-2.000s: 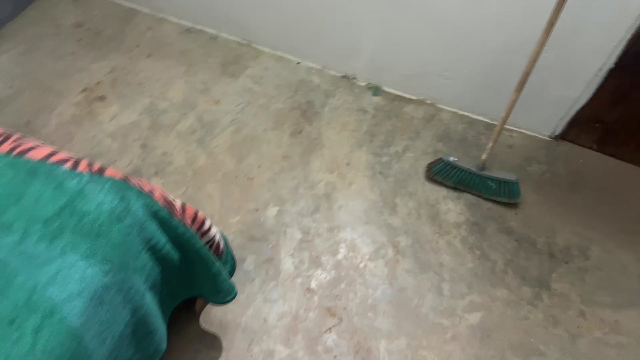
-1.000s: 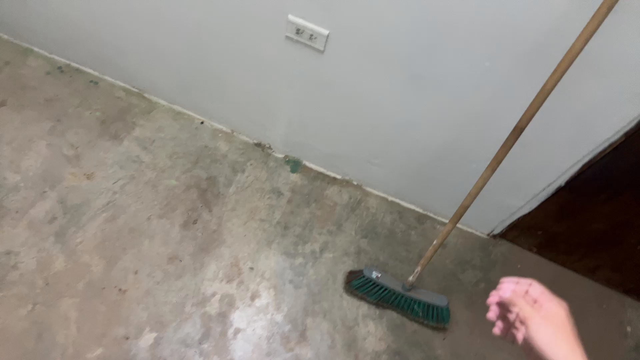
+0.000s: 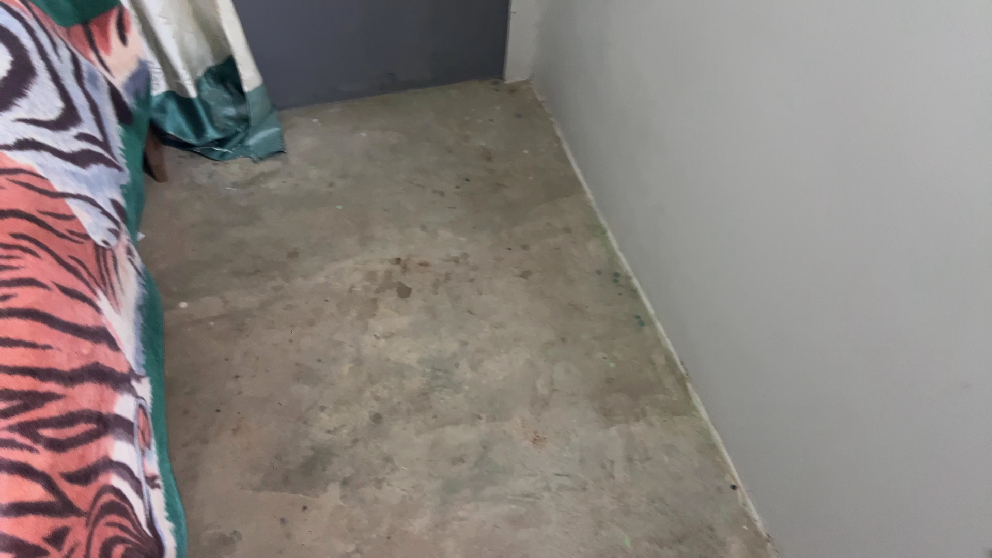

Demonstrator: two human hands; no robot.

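Note:
Neither my left hand nor my right hand shows in the head view now, so what they hold or touch is hidden. Along the left edge lies a blanket with an orange, white and black tiger pattern (image 3: pixel 62 333) and a green border (image 3: pixel 157 387). Past its upper part hangs a white and green curtain (image 3: pixel 209 101), its green hem down at the floor. A stained bare concrete floor (image 3: pixel 434 341) fills the middle, with small dark marks and specks on it.
A light grey wall (image 3: pixel 806 232) runs down the right side and meets the floor along a pale edge. At the far end stands a dark grey surface (image 3: pixel 380 46). A brown wooden leg (image 3: pixel 156 159) shows beside the blanket, under the curtain side.
The view has swung far to the left. The push broom and the hand seen near it one second ago are out of view.

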